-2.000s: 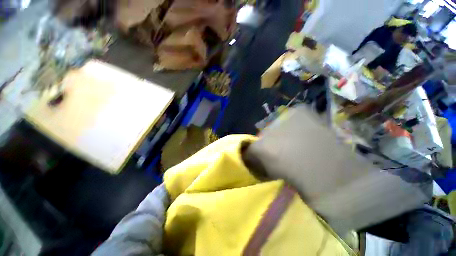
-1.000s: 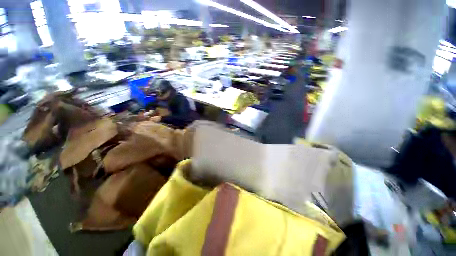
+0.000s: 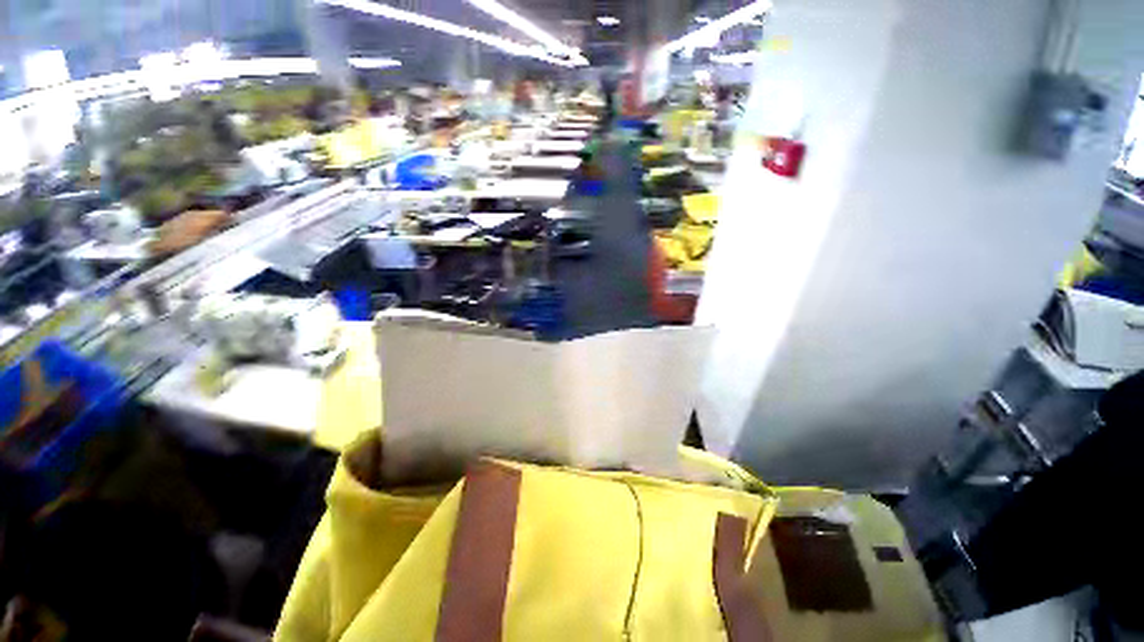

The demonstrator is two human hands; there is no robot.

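A pile of yellow bag pieces point(image 3: 577, 539) with brown trim strips point(image 3: 481, 552) fills the bottom middle, close in front of me. A stiff grey-beige backing board point(image 3: 540, 395) stands up out of the yellow pieces. At the pile's right is a duller yellow-beige piece point(image 3: 803, 615) with a dark brown patch point(image 3: 822, 564). Neither of my hands shows; the pile and the lower picture edge cut off what holds it.
A white pillar point(image 3: 853, 251) with a red box point(image 3: 783, 156) stands ahead right. An aisle point(image 3: 615, 238) runs ahead between rows of work tables. A blue crate point(image 3: 57, 401) is at left. A dark-clothed person's part point(image 3: 1066, 514) and grey shelving point(image 3: 991, 426) are at right.
The view has swung right and forward past the brown pieces and the seated worker. The pillar is now nearer the middle. The grey sleeve seen at lower left earlier is gone. The yellow pile stays in front.
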